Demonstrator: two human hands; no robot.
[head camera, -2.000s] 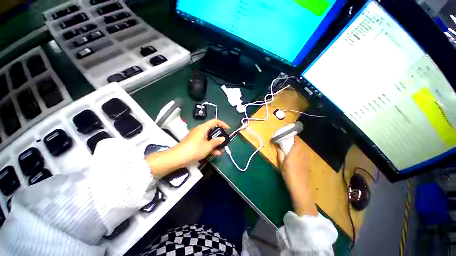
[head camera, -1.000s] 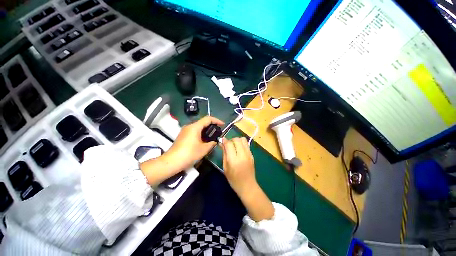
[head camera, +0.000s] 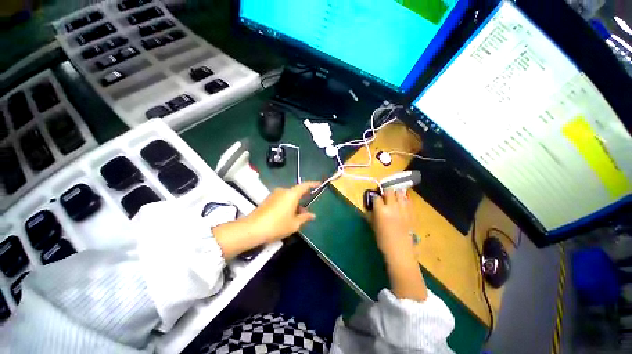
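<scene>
A black square unit (head camera: 371, 199) with a thin white cable running to it is at the fingertips of my right hand (head camera: 396, 225), over the edge of the wooden board. My right hand covers the handle of a white-grey scanner (head camera: 400, 182); its head shows just beyond the fingers. My left hand (head camera: 284, 211) is over the green mat by the tray, thumb and fingers apart, empty. A white tray (head camera: 197, 162) with several black units (head camera: 178, 178) lies partly under my left sleeve. Another black unit (head camera: 276, 156) lies on the mat with a white cable.
A second scanner (head camera: 239, 169) lies by the tray's right edge. Tangled white cable with a white plug (head camera: 319, 132) and a white puck (head camera: 383, 158) lie before two monitors. Mice (head camera: 271, 122) (head camera: 496, 261) lie near each monitor. More trays (head camera: 208, 104) are at the back left.
The black unit has left my left hand and moved right, to my right hand's fingertips. My right hand has moved away from my left, to the scanner. My left hand has opened.
</scene>
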